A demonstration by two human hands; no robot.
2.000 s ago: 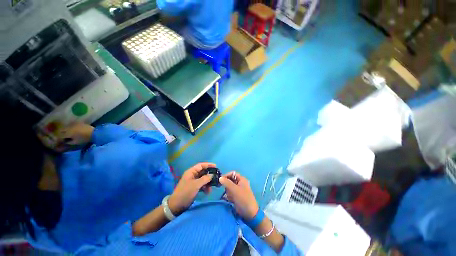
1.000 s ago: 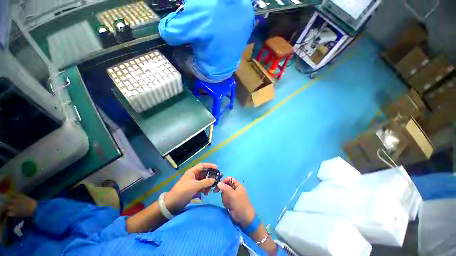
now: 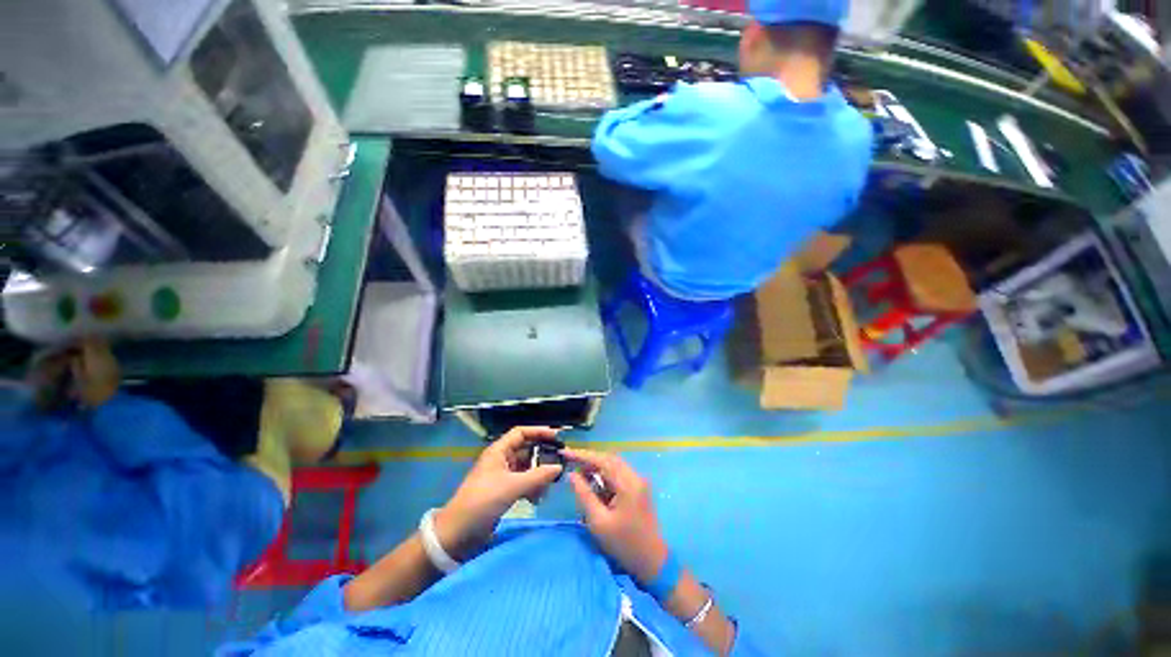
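A small dark rounded unit with a metallic rim (image 3: pixel 548 456), likely a watch body, is held in front of my blue smock. My left hand (image 3: pixel 498 485) grips it between thumb and fingers. My right hand (image 3: pixel 619 508) is at the unit's right side, fingertips close to or touching it. A small dark piece shows by the right fingers, too small to name. The fingers partly cover the unit.
A small green-topped table (image 3: pixel 524 353) ahead bears a stack of cream foam trays (image 3: pixel 515 231). A person in blue (image 3: pixel 745 173) sits on a blue stool (image 3: pixel 668 331). Another person (image 3: pixel 122 494) is at the white machine (image 3: pixel 244 302). Also in view are an open box (image 3: pixel 806 389) and red stool (image 3: pixel 931 285).
The view has turned from the floor and white bundles towards the bench, and the foam tray table now stands straight ahead. Both hands stay together around the dark unit.
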